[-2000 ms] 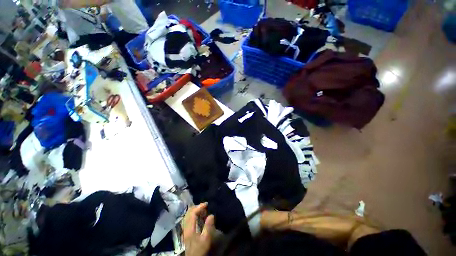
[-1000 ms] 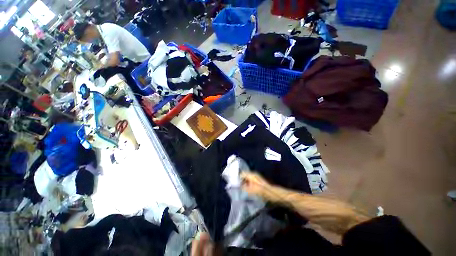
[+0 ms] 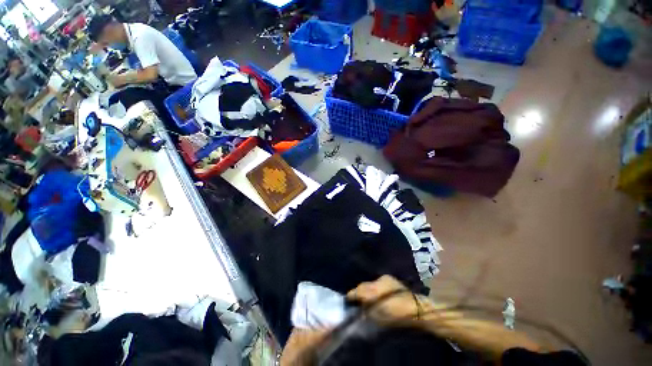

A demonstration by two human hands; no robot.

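A pile of black cloth panels (image 3: 336, 236) lies in front of me, with pale strips (image 3: 411, 221) fanned along its right edge. My right hand (image 3: 386, 289) is at the near side of the pile, its fingers closed at the edge of a pale grey-white garment piece (image 3: 318, 306). The lower part of the piece is hidden behind a dark blurred shape at the bottom. My left hand (image 3: 304, 344) shows only in part at the bottom edge, just below the pale piece. Its fingers are hidden, so its grip cannot be told.
A long white table (image 3: 168, 250) on the left bears red-handled scissors (image 3: 145, 180) and black cloth. A brown patterned board (image 3: 275, 182) lies beyond the pile. Blue crates (image 3: 364, 121) and a maroon heap (image 3: 457, 150) stand behind. A person in white (image 3: 154, 53) sits at the table's far end.
My right hand has drawn the pale piece off the middle of the pile towards me, uncovering black cloth. My left hand has come up beside it. The view has shifted somewhat.
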